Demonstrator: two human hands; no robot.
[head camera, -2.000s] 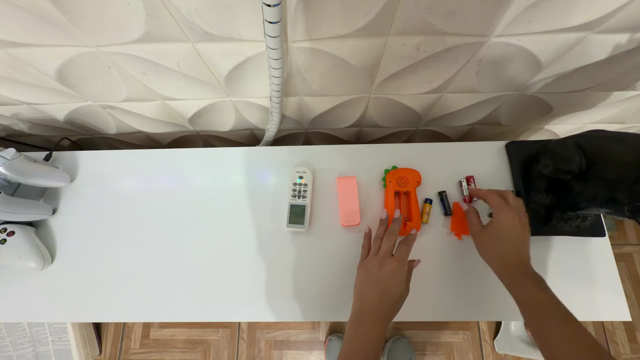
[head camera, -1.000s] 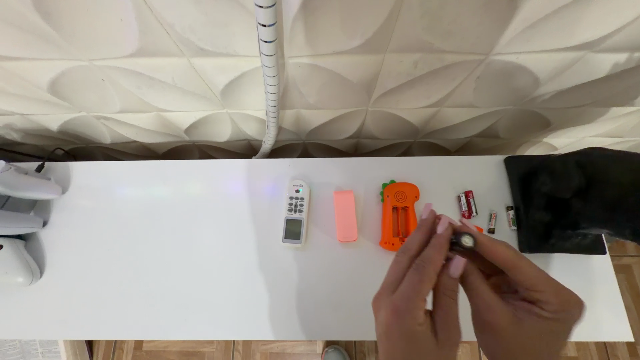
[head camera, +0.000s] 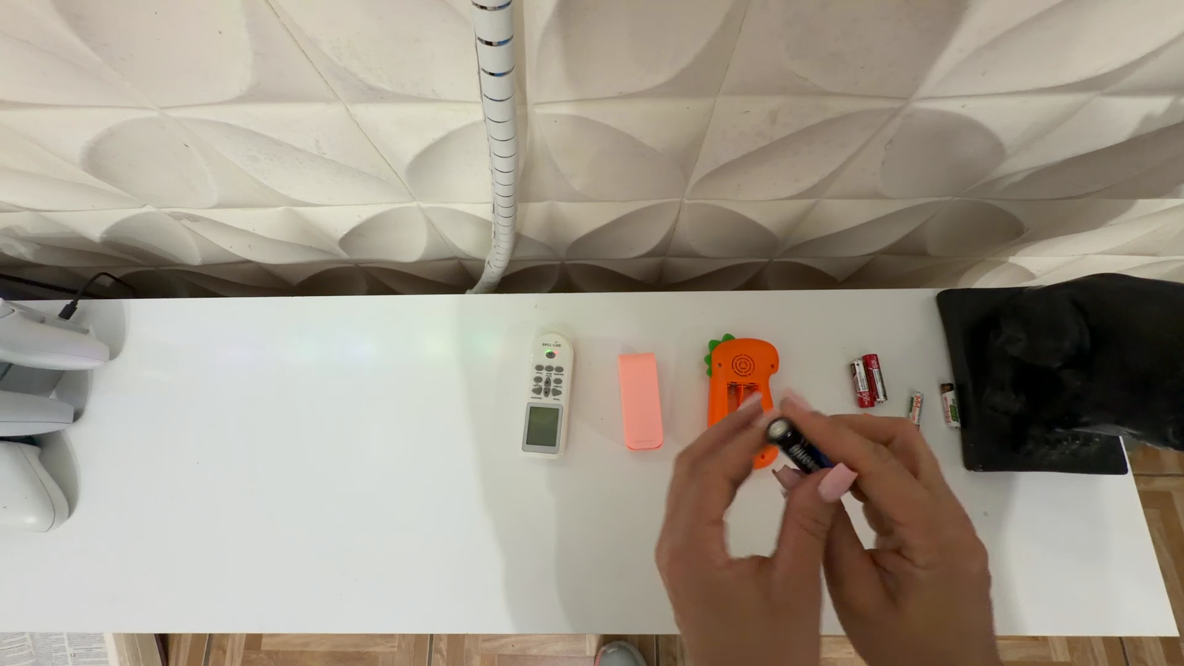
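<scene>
A dark AA-type battery (head camera: 797, 446) is held up between the fingertips of my left hand (head camera: 740, 546) and my right hand (head camera: 911, 536), above the table's front half. Just behind it lies an orange carrot-shaped plastic device (head camera: 743, 361) with green leaves and its battery compartment showing, partly hidden by my left fingers. Two red-and-silver batteries (head camera: 869, 380) lie side by side beyond my right hand. Further right are a small battery (head camera: 915, 407) and another battery (head camera: 950, 405) beside the black object. The orange cover seen earlier is hidden.
A pink case (head camera: 641, 401) and a white remote control (head camera: 548, 395) lie left of the orange device on the white table (head camera: 305, 462). White game controllers (head camera: 32, 486) stand at the left edge. A black statue-like object on a base (head camera: 1036, 444) occupies the right end, and a textured wall (head camera: 610, 157) runs behind.
My left hand has left the orange device and my right hand has left the table; both now meet around the dark battery. That battery lay on the table two seconds ago.
</scene>
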